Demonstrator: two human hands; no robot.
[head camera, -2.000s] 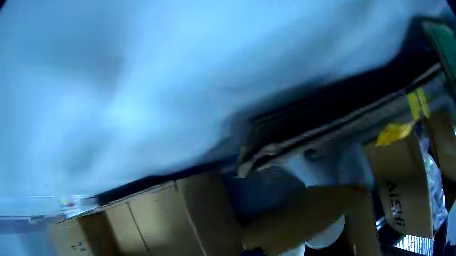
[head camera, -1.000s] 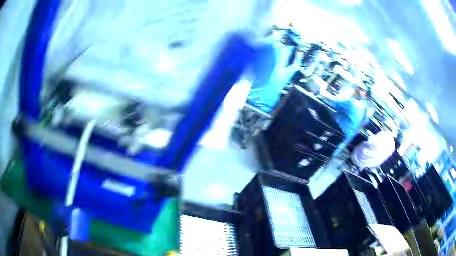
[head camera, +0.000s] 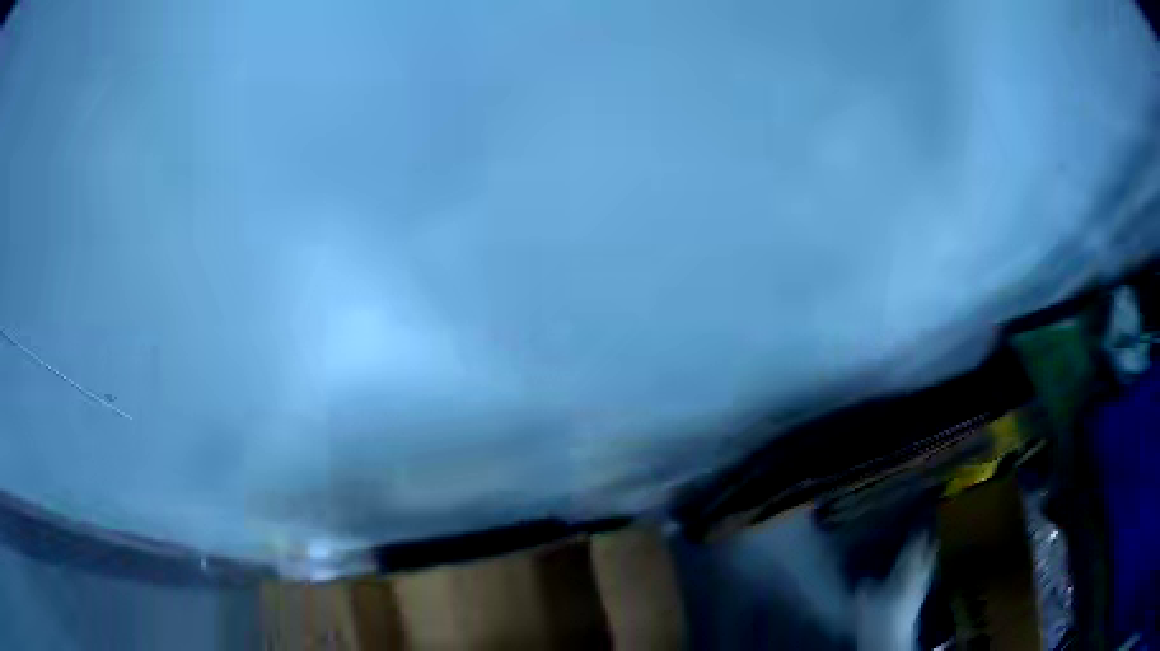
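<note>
Neither of my hands can be made out in the blurred head view. Nearest in front, a brown cardboard panel (head camera: 496, 600) shows at the bottom edge, cut off by it. A brown open carton (head camera: 986, 560) stands at the lower right, with clear crumpled film (head camera: 1051, 572) beside it. A white blurred shape shows left of the carton; I cannot tell what it is.
A pale blue-white wall (head camera: 534, 229) fills most of the view. A dark ledge-like strip (head camera: 878, 439) runs along its foot at the right. Yellow material (head camera: 986, 460), a green edge (head camera: 1058, 369) and a blue stand part (head camera: 1130, 483) are at the right.
The view has swung away from the blue stand, black crates and person seen one second ago, back to the wall and cardboard. The blue part now shows only at the right edge.
</note>
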